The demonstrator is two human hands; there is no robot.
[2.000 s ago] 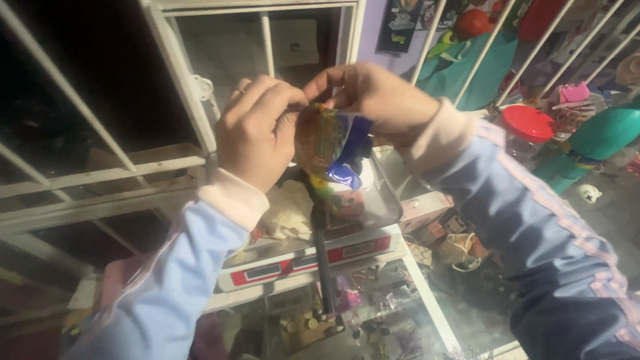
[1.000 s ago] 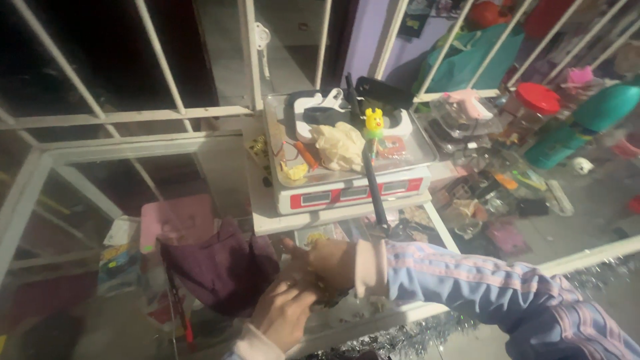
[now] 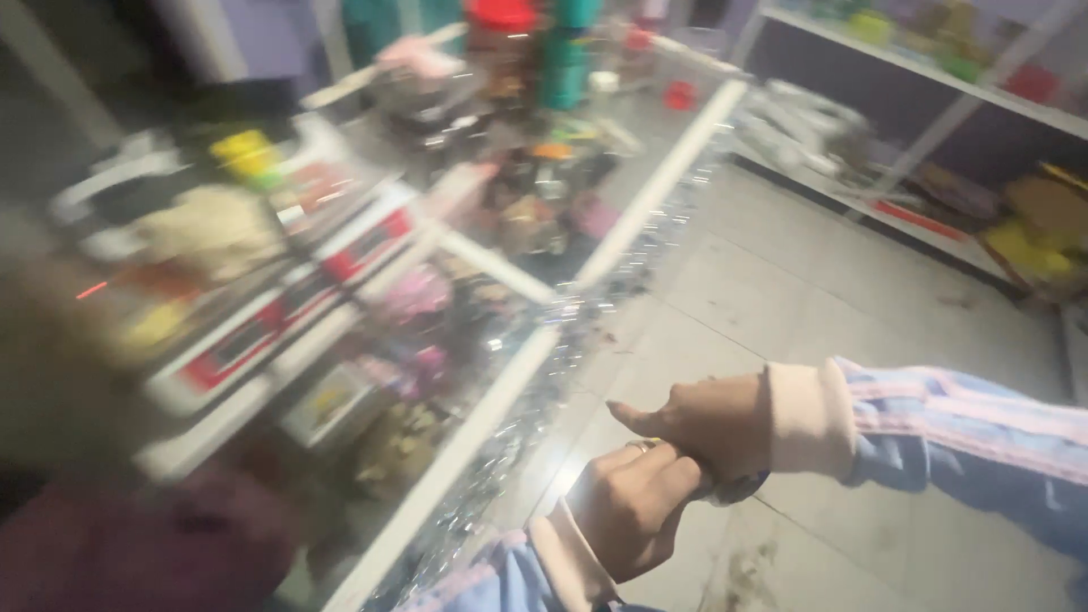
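My left hand (image 3: pixel 637 506), with a ring on one finger, is closed and pressed against my right hand (image 3: pixel 710 425), over the tiled floor beyond the counter's edge. Between and under the hands a small dark, shiny piece of a wrapper (image 3: pixel 741 488) shows; the fingers hide most of it, so which hand grips it cannot be told. To the left, blurred, stands a white and red digital scale (image 3: pixel 225 344). Its tray bears a crumpled cream-coloured item (image 3: pixel 212 229), a yellow and green figure (image 3: pixel 246 157) and other small things.
A glass display counter with a white frame (image 3: pixel 459 455) and silver tinsel (image 3: pixel 501 450) runs diagonally beside my hands. Behind the scale stand a red-lidded jar (image 3: pixel 503 68) and a teal bottle (image 3: pixel 568 59). White shelves (image 3: pixel 901 55) with goods are at upper right. A maroon cloth (image 3: pixel 153 544) lies lower left.
My hands, earlier raised over the scale with a colourful blue and yellow wrapper, then low in front of it, are now past the counter's edge. The view has swung right.
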